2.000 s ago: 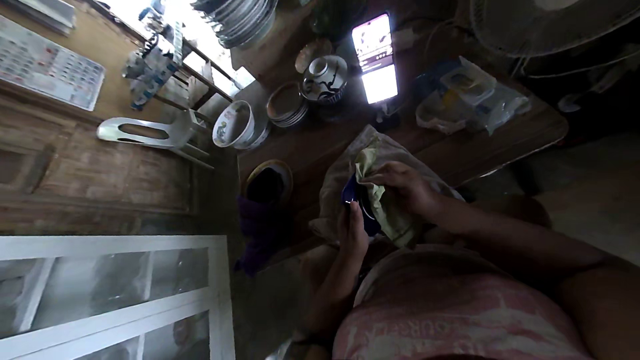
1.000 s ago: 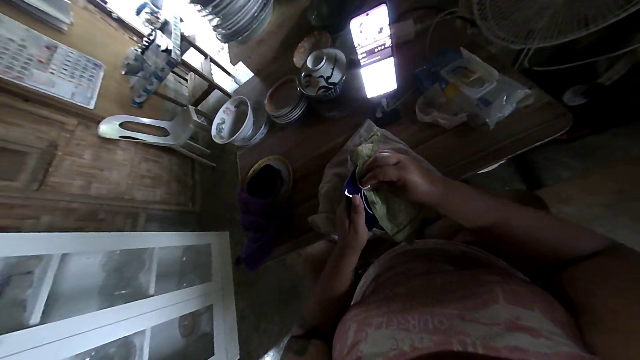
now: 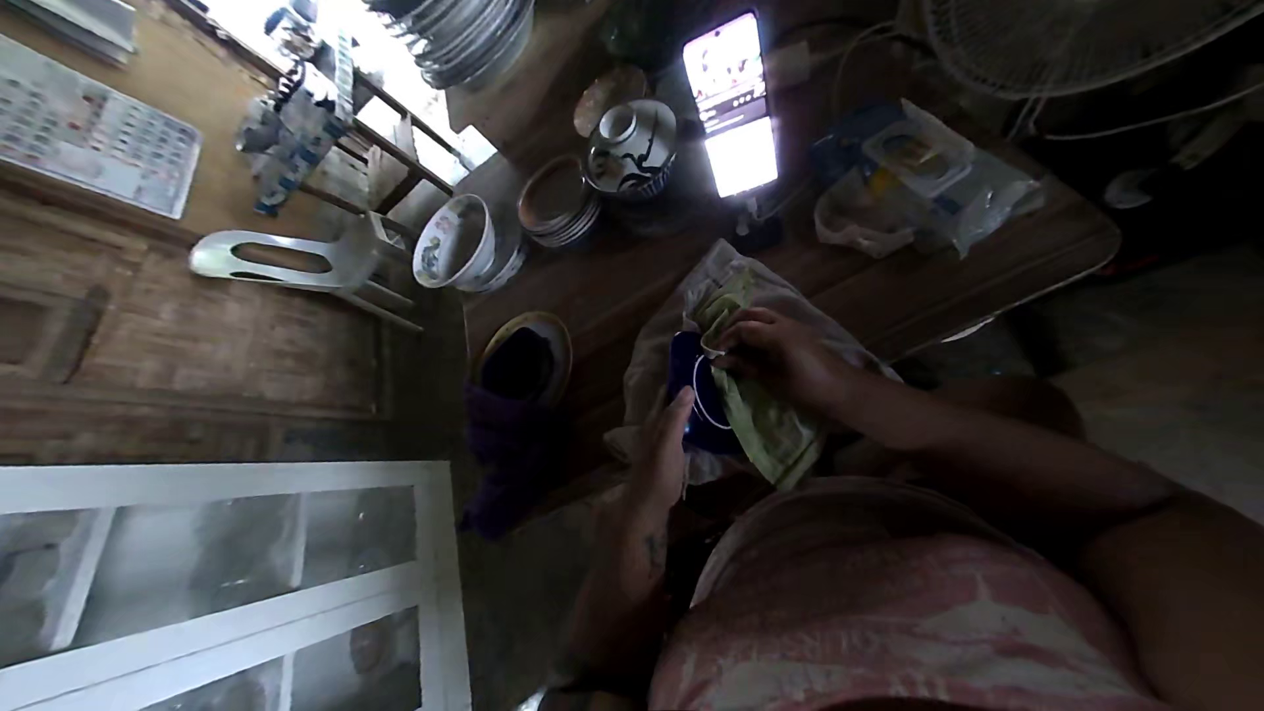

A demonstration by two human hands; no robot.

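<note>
A dark blue object with a white curved rim (image 3: 703, 400), perhaps a dish, is at the table's near edge, over a pale cloth (image 3: 647, 365). My left hand (image 3: 664, 449) holds its left side, thumb against it. Over its right side hangs a green cloth (image 3: 775, 434), bunched at the top, which my right hand (image 3: 765, 346) grips with bent fingers. The exact shape of the blue thing is partly hidden by the cloth and my hands.
Beyond my hands, a lit phone (image 3: 733, 104) stands on the wooden table (image 3: 1047, 242). To its left are an upturned bowl (image 3: 632, 148), stacked dishes (image 3: 558, 202) and a patterned bowl (image 3: 454, 242). Plastic packaging (image 3: 928, 178) lies right; a purple cloth (image 3: 504, 444) hangs left.
My right hand has shifted a little on the green cloth, and more of the blue object's face and white rim now shows. My left hand has stayed beside it.
</note>
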